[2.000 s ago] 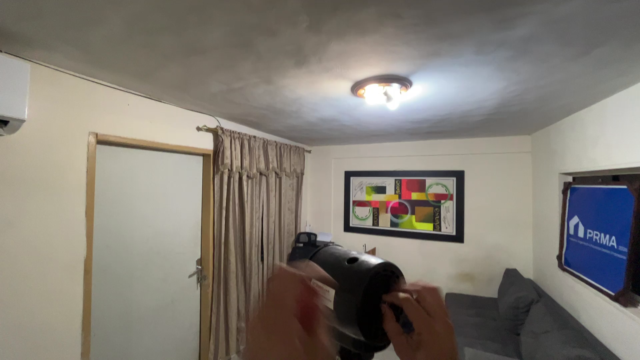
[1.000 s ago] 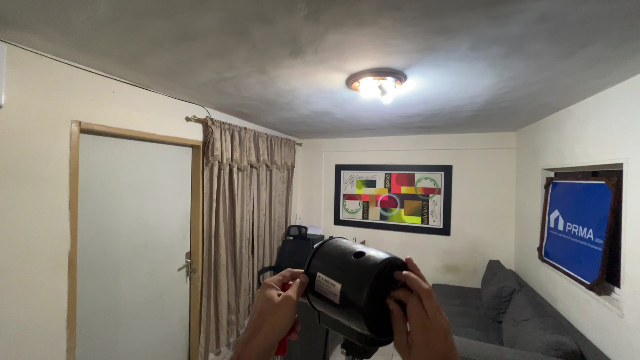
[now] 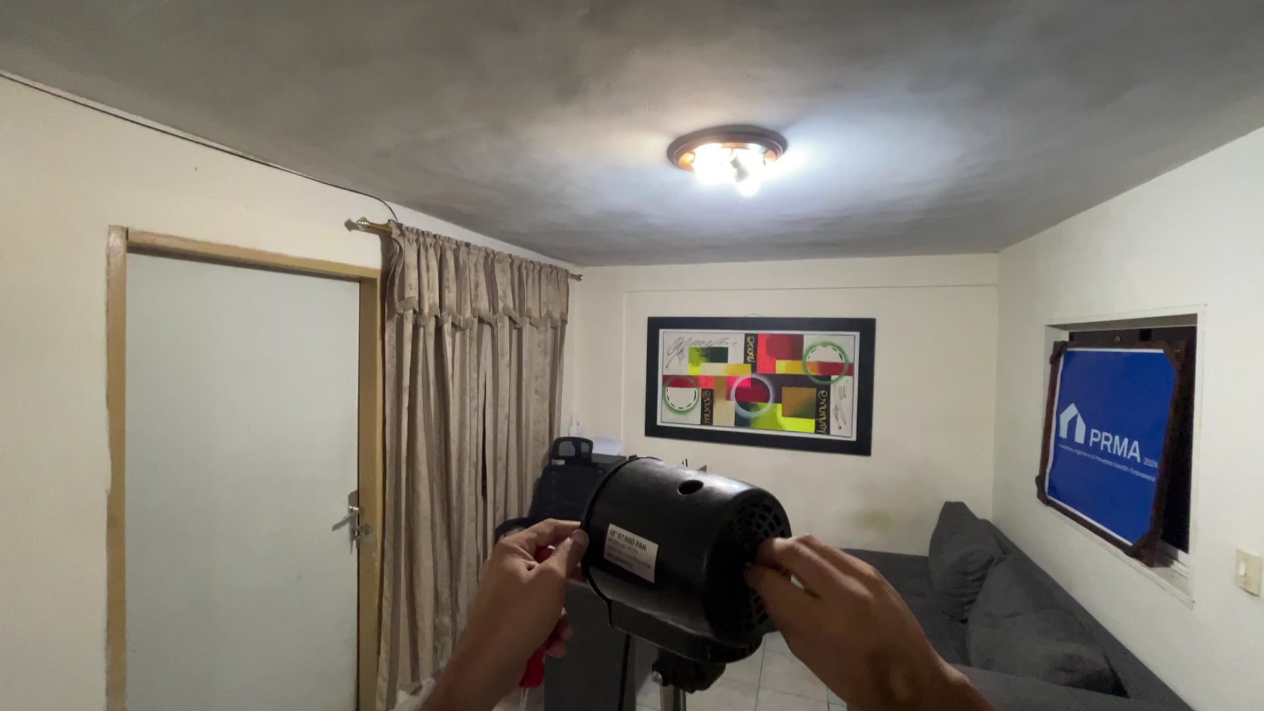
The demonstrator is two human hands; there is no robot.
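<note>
The black plastic motor housing of a stand fan (image 3: pixel 681 553) sits on a metal pole (image 3: pixel 672 693) at the lower middle, its vented round end turned to the right. A white label with writing is on its side. My left hand (image 3: pixel 538 583) has thumb and forefinger pinched at the housing's left rim, while a red-handled tool (image 3: pixel 534 670), perhaps a screwdriver, is held in the lower fingers. My right hand (image 3: pixel 829 602) has its fingertips against the vented end; whether they hold something small is hidden.
Behind the fan stand a black office chair (image 3: pixel 563 484) and a dark cabinet (image 3: pixel 591 642). A grey sofa with cushions (image 3: pixel 1027 612) runs along the right wall. At left are a white door (image 3: pixel 242 474) and beige curtains (image 3: pixel 474 444). A framed picture (image 3: pixel 760 385) hangs on the far wall.
Both hands were blurred two seconds ago and are now sharp against the housing. The housing's side label has come into clear view. The right hand stays at the vented end.
</note>
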